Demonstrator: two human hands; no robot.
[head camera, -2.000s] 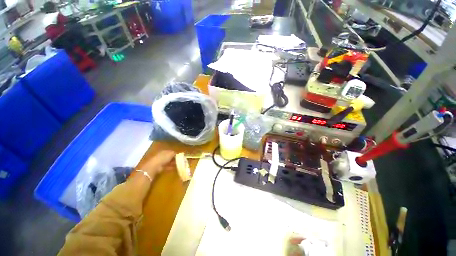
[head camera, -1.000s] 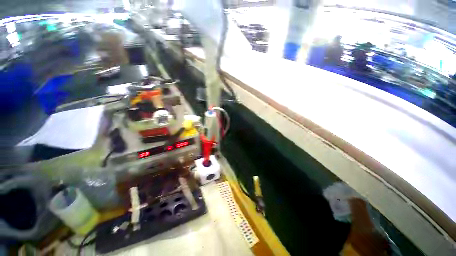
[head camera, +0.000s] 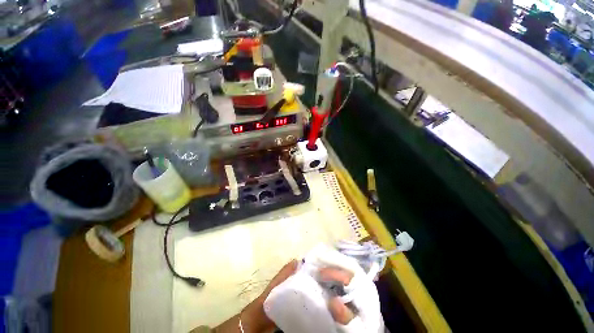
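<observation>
My right hand (head camera: 342, 293), in a white glove with bare fingertips showing, is at the bottom centre. It is closed on a white corded power socket, whose body I cannot clearly tell from the glove. Its bundled white cord (head camera: 361, 250) and mains plug (head camera: 404, 241) stick out to the right, over the bench edge. My bare left hand (head camera: 264, 309), with a band at the wrist, is close against the left side of the white bundle. Its fingers are mostly hidden, so its grip cannot be told.
A black test socket strip (head camera: 251, 205) with tape strips lies behind the mat (head camera: 221, 260). A USB cable (head camera: 170, 257), tape ring (head camera: 104, 243), pen cup (head camera: 163, 185) and bag of black parts (head camera: 84, 185) are left. Behind are a red-digit meter (head camera: 260, 129) and red-handled tester (head camera: 317, 123). Green conveyor (head camera: 443, 227) right.
The view swung right, then partly back. My left hand left the tape ring and is now at the bottom centre. My right hand came from over the conveyor to the mat with the white corded socket.
</observation>
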